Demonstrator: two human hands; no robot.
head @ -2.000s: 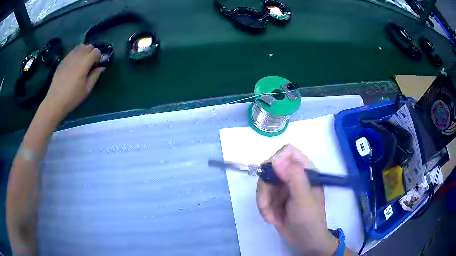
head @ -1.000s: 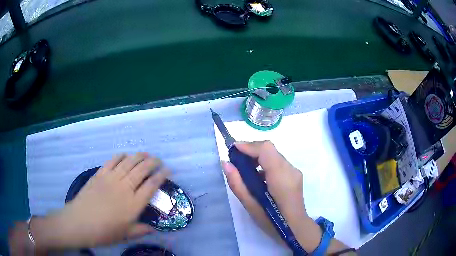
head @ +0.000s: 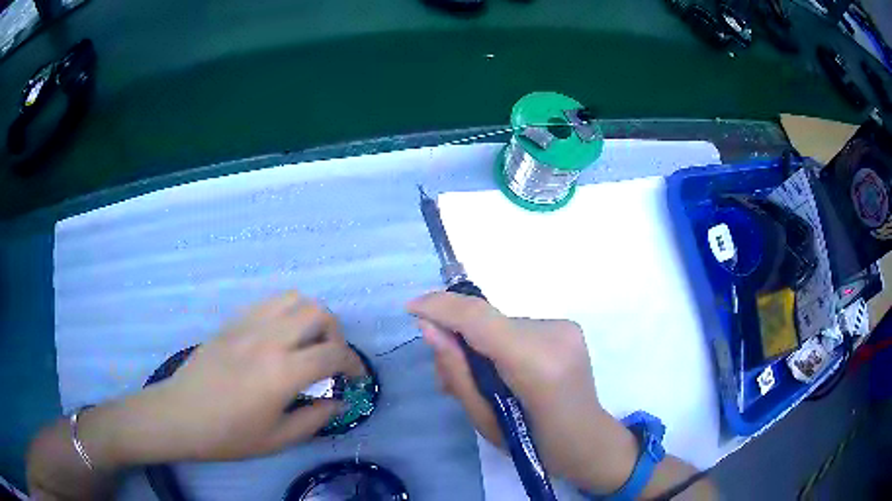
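Black headphones lie on the foam sheet (head: 225, 284), partly under my left hand. The open ear cup (head: 357, 403) shows a green board and a white rectangle. My left hand (head: 249, 382) is over this cup with its fingers bent at the board; whether they pinch anything is hidden. The other ear cup (head: 347, 483) is nearer me, cut off by the bottom edge. My right hand (head: 513, 377) holds the soldering iron (head: 479, 357) like a pen, its tip pointing up and away, clear of the cup. A thin dark wire (head: 396, 346) runs between the cup and my right fingers.
A green-flanged solder spool (head: 544, 161) stands at the back edge, its strand reaching left. A white paper sheet (head: 626, 264) lies right of the foam. A blue tray (head: 696, 294) holds a yellow sponge and papers. A black fan (head: 866, 196) is beside it. More headphones (head: 49, 108) lie on the green conveyor.
My left hand has brought headphones from the conveyor onto the foam and now bends its fingers at the open cup. The iron has swung from pointing left to pointing away. Headphones on the conveyor have shifted.
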